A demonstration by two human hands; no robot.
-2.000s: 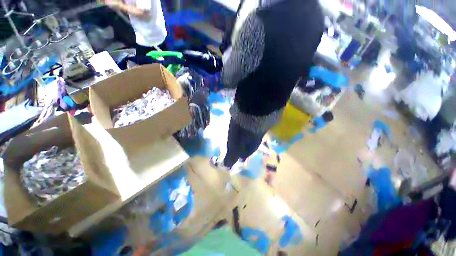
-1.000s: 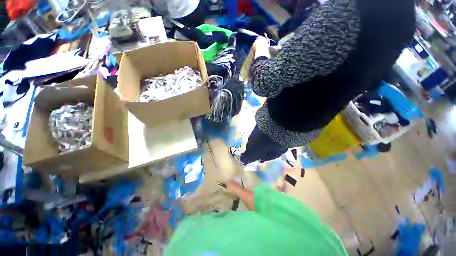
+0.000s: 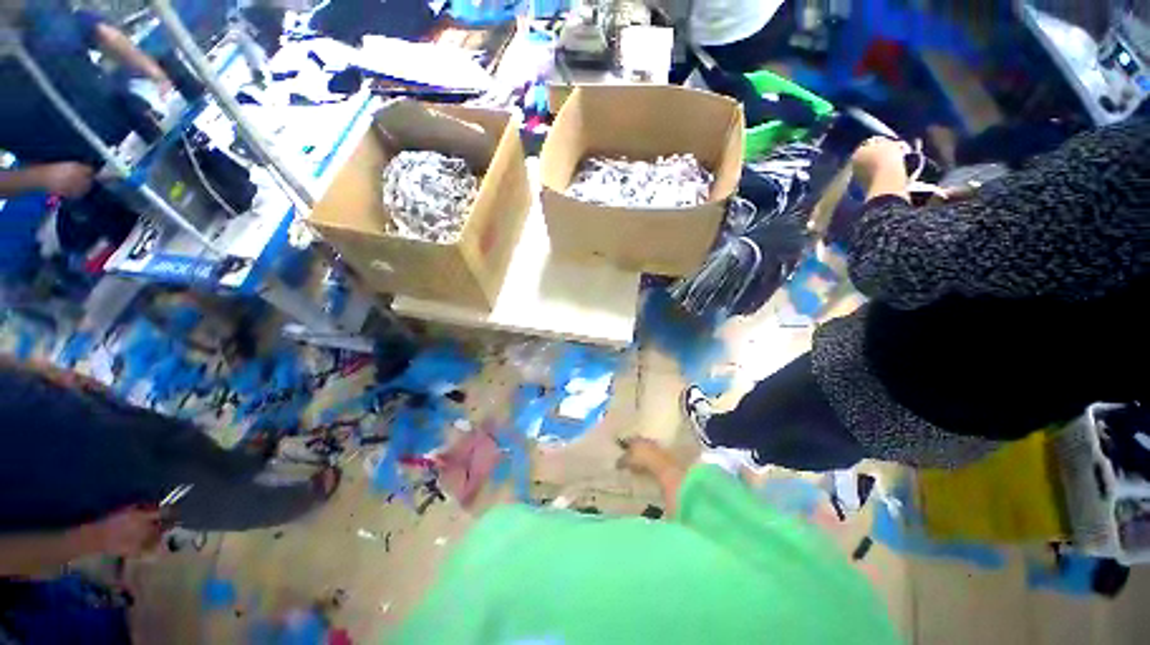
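My right hand (image 3: pixel 651 462), small and slightly blurred, reaches from a green sleeve at the lower middle, over the floor. Its fingers are too unclear to tell whether they hold anything. My left hand is not in view. In front, two open brown cartons stand side by side on a pale board: the left carton (image 3: pixel 358 248) and the right carton (image 3: pixel 631 233). Both hold small pale curled pieces (image 3: pixel 431 195). My hand is apart from both cartons.
A person in dark clothing (image 3: pixel 1009 365) stands at right beside a yellow bin (image 3: pixel 990 498) and white basket (image 3: pixel 1095 485). Other people are at left, near a sewing table (image 3: pixel 189 261). Dark strips (image 3: pixel 750 258) hang beside the right carton. Blue scraps litter the floor (image 3: pixel 593 479).
The view has turned left, so the cartons and the person in dark clothing sit further right. My green sleeve and right hand have come into view since the earliest frame.
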